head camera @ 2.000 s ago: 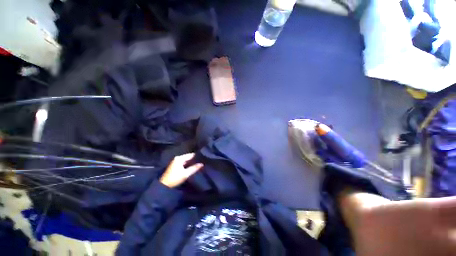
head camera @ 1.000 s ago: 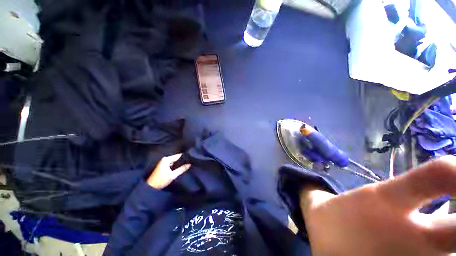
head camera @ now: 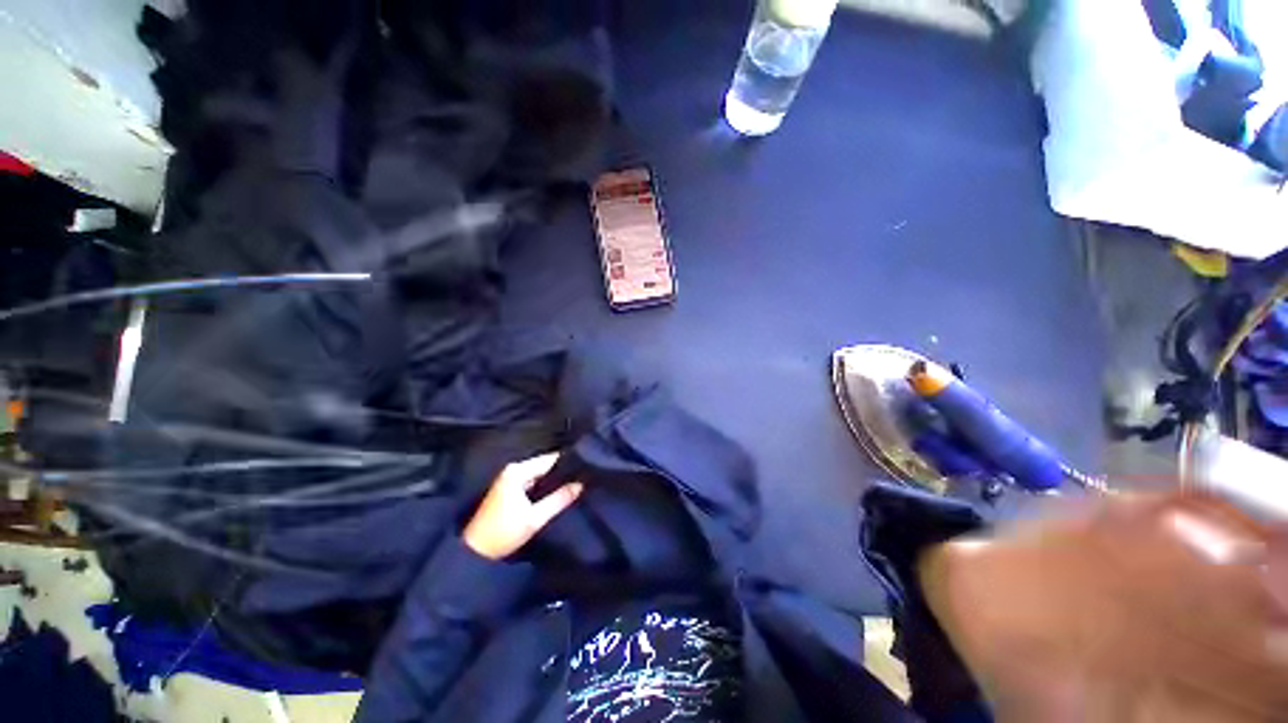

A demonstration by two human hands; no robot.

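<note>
My left hand (head camera: pixel 520 511) rests at the edge of a dark garment piece (head camera: pixel 681 455) near my body, thumb apart from the fingers; whether it grips the cloth is unclear. My right hand (head camera: pixel 1116 600) is large, blurred and close to the camera at the lower right; its fingers cannot be made out. The steam iron (head camera: pixel 939 424) lies right of centre with its pointed silver soleplate towards the back left, and no hand visibly holds it. A smartphone (head camera: pixel 633 237) with a lit screen lies flat on the navy table cover (head camera: pixel 791 254).
Dark garment pieces (head camera: pixel 297 297) are heaped at left, with blurred pale streaks in front. A clear bottle (head camera: pixel 777 68) stands at the back. A white bin (head camera: pixel 1116 141) with dark pieces is back right. Purple-blue cloth (head camera: pixel 1264 381) and cables (head camera: pixel 1179 381) lie at the right edge.
The view has shifted slightly. My right hand is blurred and its position near the camera differs a little. My left hand, the iron and the phone keep their places on the table.
</note>
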